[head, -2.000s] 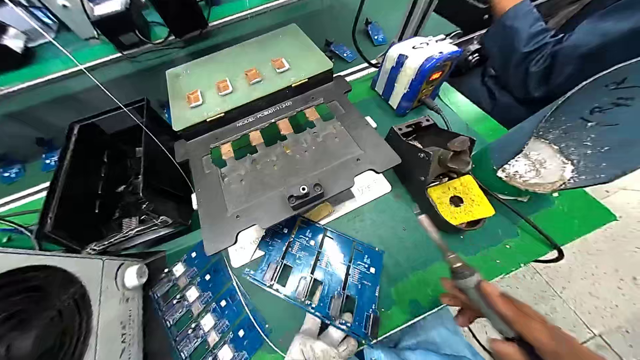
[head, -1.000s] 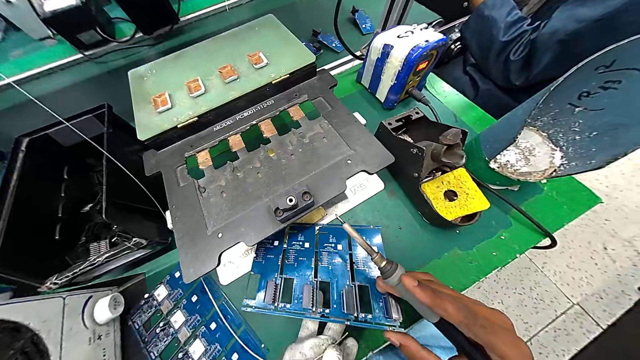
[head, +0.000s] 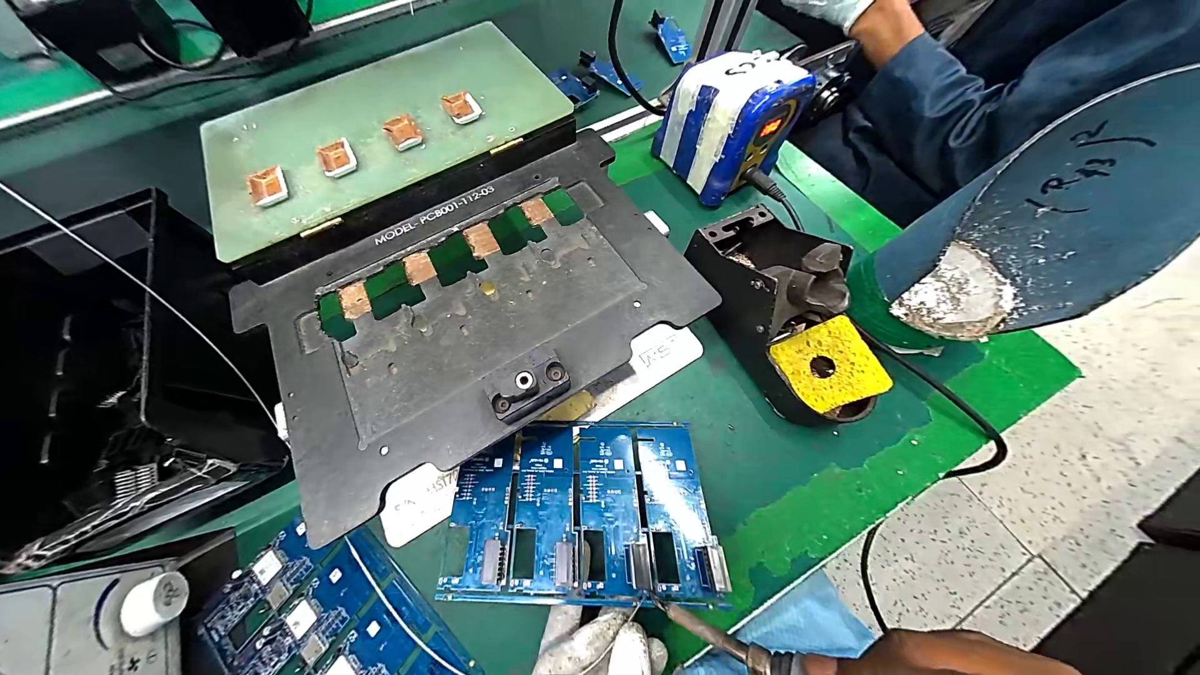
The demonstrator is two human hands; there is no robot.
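A panel of blue circuit boards (head: 609, 497) with grey connectors is tilted up at the bottom middle. My left hand (head: 600, 647), in a whitish glove, is at its lower edge with a thin wire between the fingers; part of the hand is behind the panel. From the lower right my bare right hand (head: 937, 653) holds a soldering iron (head: 717, 637), its tip at the panel's lower edge near a connector. The black fixture plate (head: 487, 328) lies just beyond the panel. A second blue board panel (head: 328, 600) lies at lower left.
A soldering iron stand (head: 750, 281) with a yellow sponge (head: 830, 366) is at right, before the blue soldering station (head: 736, 122). A black bin (head: 75, 309) stands left, above a grey machine (head: 84, 619). A large blue duct (head: 1059, 206) and another person's arm (head: 937, 94) are at upper right.
The iron's tip has moved from right of the panel, past its upper part, down to its lower edge. My right hand has moved lower in view.
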